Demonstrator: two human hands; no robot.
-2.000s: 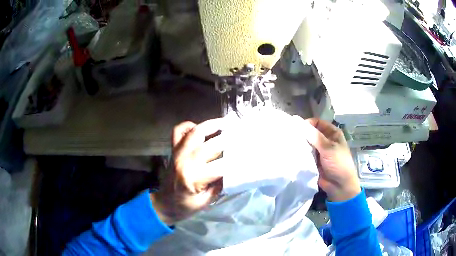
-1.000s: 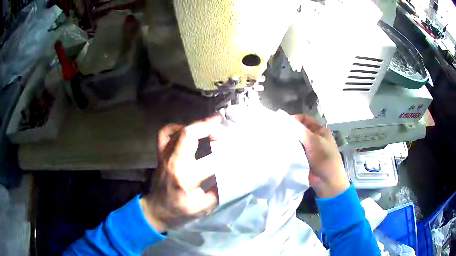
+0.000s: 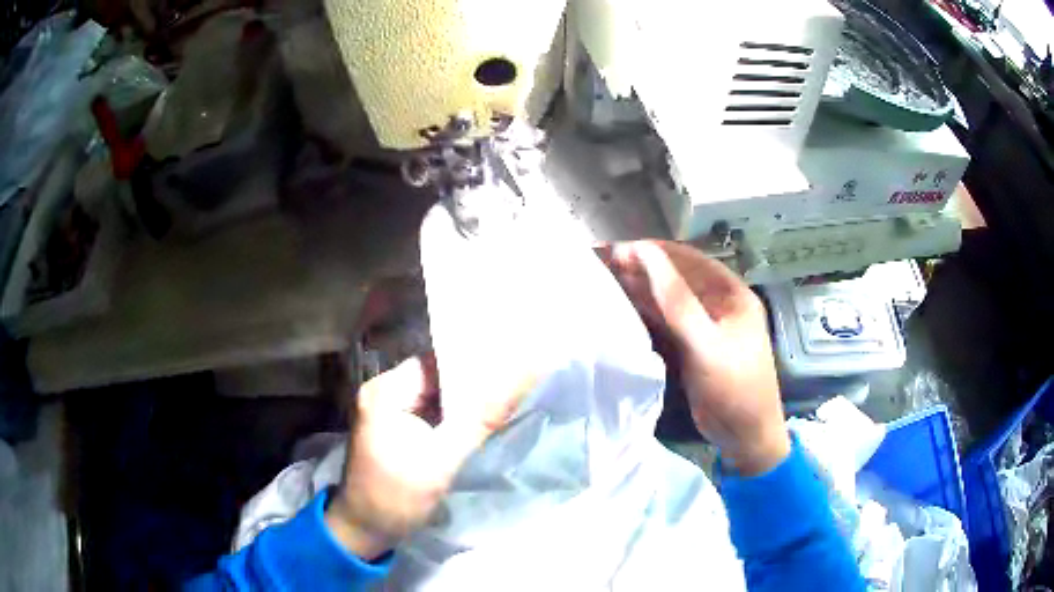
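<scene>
A white garment piece (image 3: 543, 335) runs from under the presser foot area (image 3: 474, 174) down toward my lap, with folds in its lower part. The cream sewing machine head (image 3: 451, 58) with a dark round hole stands above it. My left hand (image 3: 405, 445) holds the cloth at its left side, lower down, with the thumb up and the fingers partly hidden by glare and cloth. My right hand (image 3: 711, 347) is at the cloth's upper right edge, its fingertips near the edge. The needle is lost in glare.
A white vented box (image 3: 740, 104) stands right of the head. A blue crate (image 3: 925, 463) with white pieces is at lower right. A shallow tray (image 3: 58, 260), a clear bin (image 3: 220, 174) and a red-topped bottle (image 3: 119, 145) are at left on the table (image 3: 197, 335).
My left hand has moved down the cloth, away from the presser foot. My right hand's fingers have shifted at the right edge. The view has shifted, so the machine sits further left and higher.
</scene>
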